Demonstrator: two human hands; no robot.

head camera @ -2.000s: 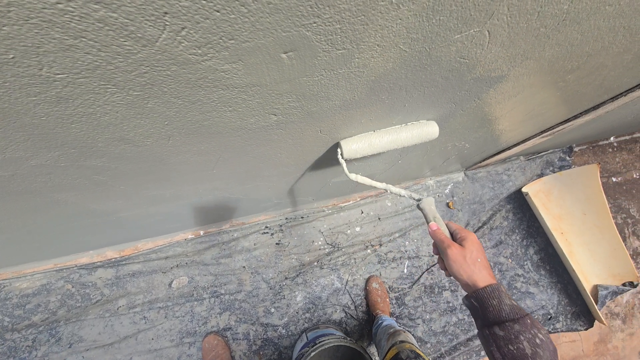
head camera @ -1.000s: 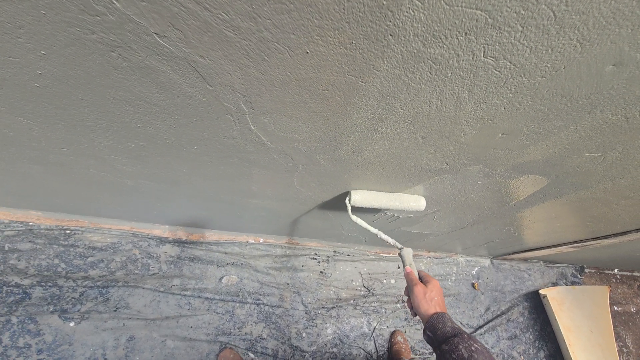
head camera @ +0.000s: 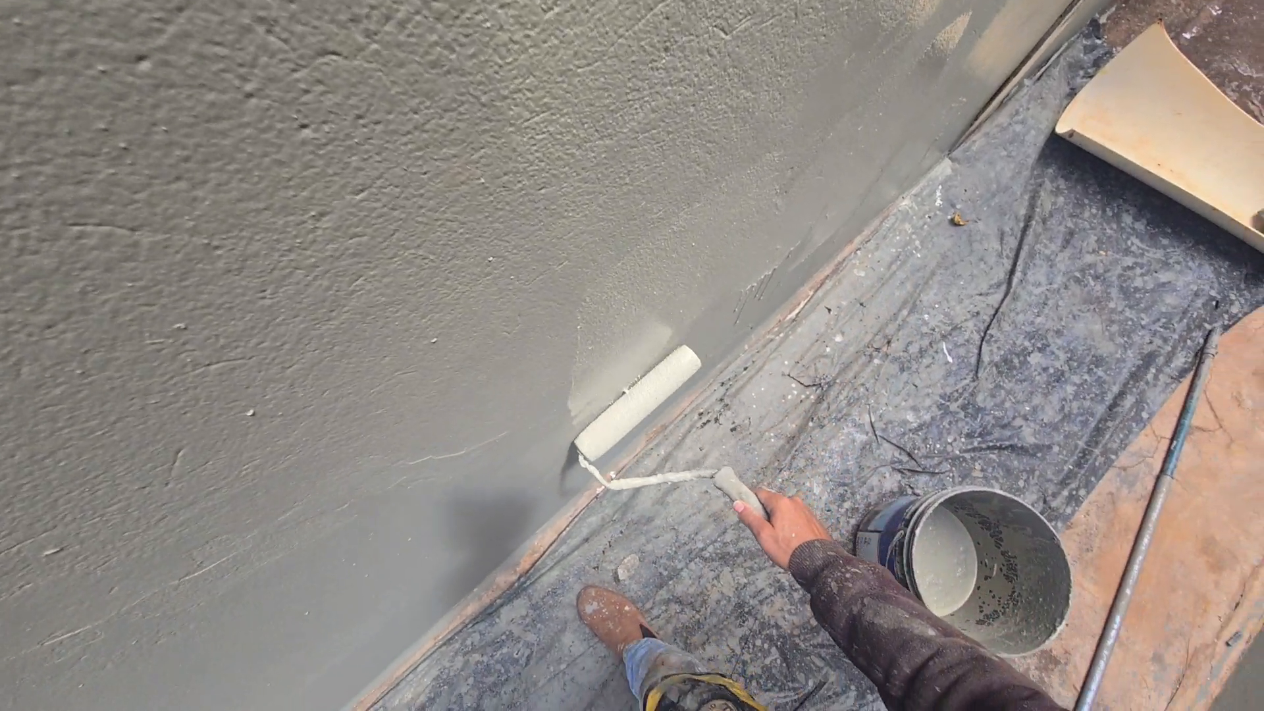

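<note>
A paint roller (head camera: 639, 402), its sleeve coated in pale paint, lies against the lower part of a textured grey wall (head camera: 395, 247), just above the wall's bottom edge. Its paint-covered wire frame runs down to the handle, which my right hand (head camera: 783, 525) grips. A lighter, wet-looking patch shows on the wall beside the sleeve. To the right of my forearm stands a bucket (head camera: 1032, 592) with pale paint inside. My left hand is out of view.
A paint-spattered plastic drop sheet (head camera: 987, 395) covers the ground along the wall. A long pole (head camera: 1145, 523) lies right of the bucket. A curved cream-coloured panel (head camera: 1175, 128) rests at the upper right. My boot (head camera: 612, 617) is near the wall's base.
The roller has moved along the base of the wall, staying in my right hand. The view has swung, bringing the whole bucket mouth and the pole into sight.
</note>
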